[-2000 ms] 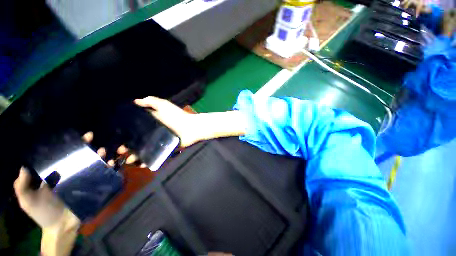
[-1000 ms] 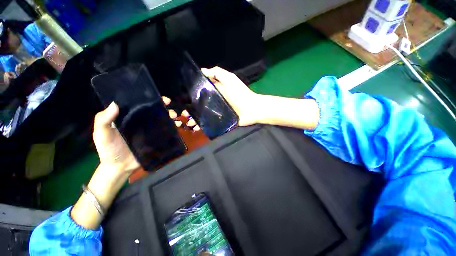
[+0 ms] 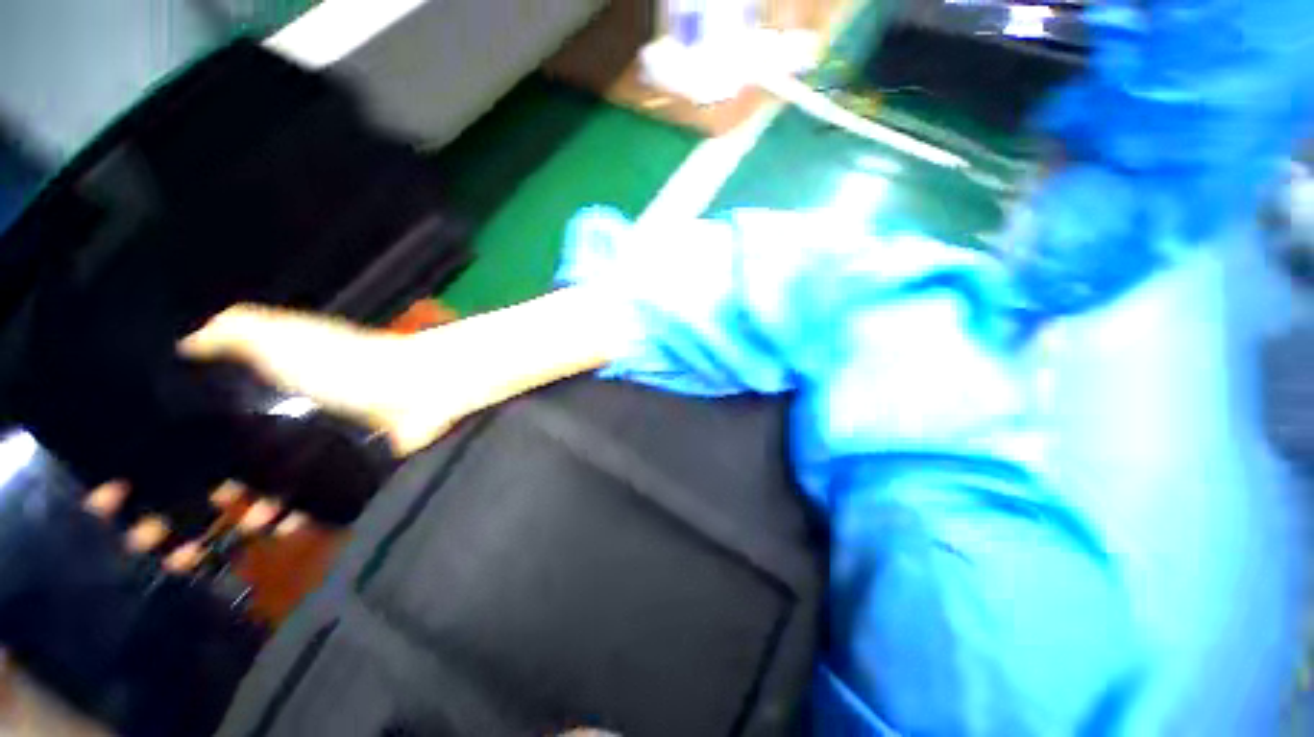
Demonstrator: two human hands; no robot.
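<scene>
The frame is blurred. My right hand holds a dark smartphone, hard to tell from the black background; its fingertips show at the phone's lower side. My left hand is partly cut off at the lower left; its fingertips show past the edge of another dark smartphone with a bright glare at the frame's left edge. The two phones are side by side. The black foam phone tray lies below my right forearm, with an empty pocket in view.
The orange mat shows beyond the tray. A large black stack stands behind the phones. A white power strip with a white cable is at the top. Another person's blue sleeve is at the upper right.
The view has swung right, so hands, phones and tray sit further left and my left hand is partly cut off. The tray phone with the green screen is out of view.
</scene>
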